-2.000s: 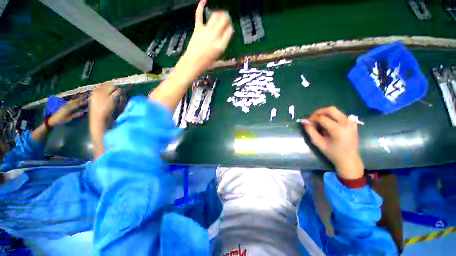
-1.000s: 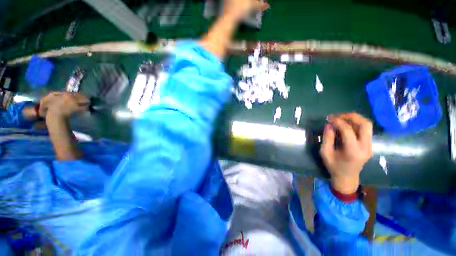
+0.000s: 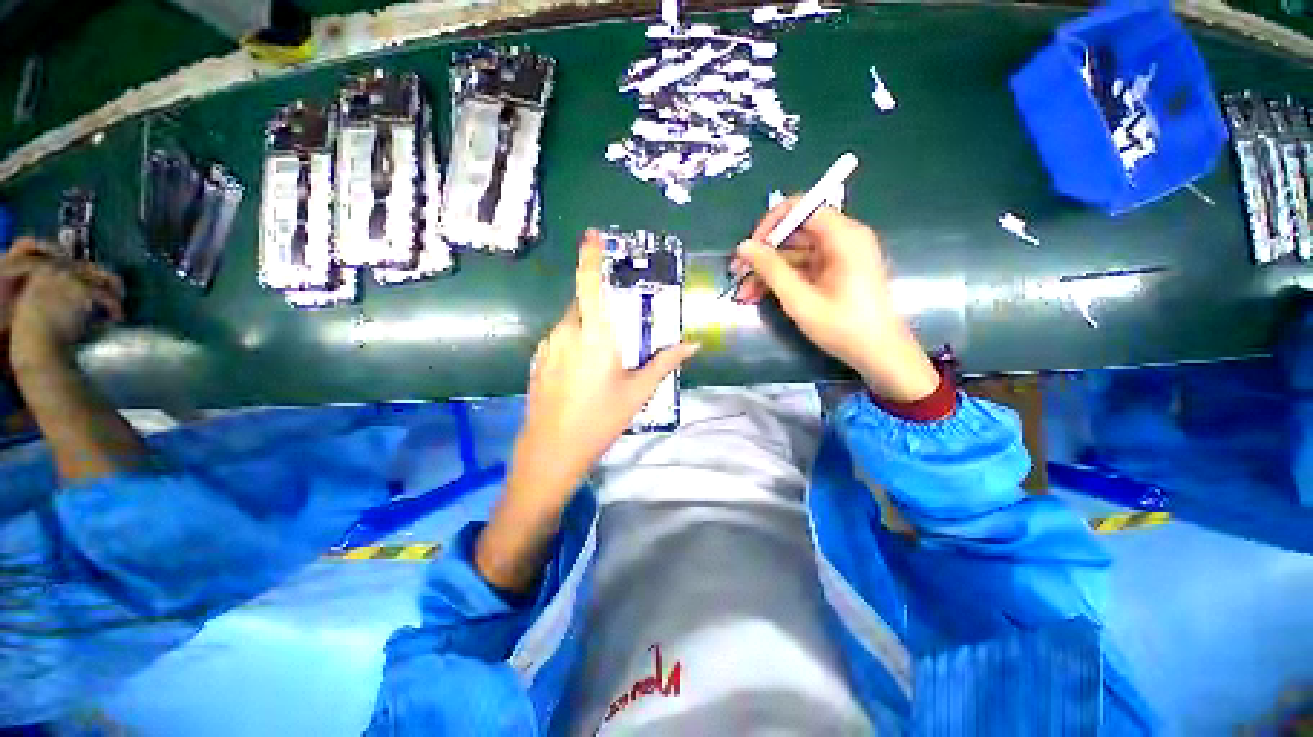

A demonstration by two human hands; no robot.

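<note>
A phone middle frame [image 3: 660, 310], silver-white with a dark section at its far end and a dark strip down the middle, lies upright before me at the bench's near edge. My left hand [image 3: 583, 360] holds it, with a finger along its left side and the thumb across its lower part. My right hand [image 3: 832, 285] holds a slim pale pen-like tool, perhaps tweezers [image 3: 814, 199], its dark tip pointing down-left beside the frame. The pile of white flex parts [image 3: 706, 104] lies beyond the frame.
Several phone frames [image 3: 377, 173] lie left of the pile, with dark slim pieces [image 3: 187, 216] farther left. A blue parts bin [image 3: 1073, 166] with white and dark pieces stands right. More frames [image 3: 1274, 187] line the far right. A neighbour's hands [image 3: 58, 295] show at far left.
My left hand has come back from the far green surface to the near edge, now with a frame. My right hand has moved left and now shows the pale tool. The view has shifted.
</note>
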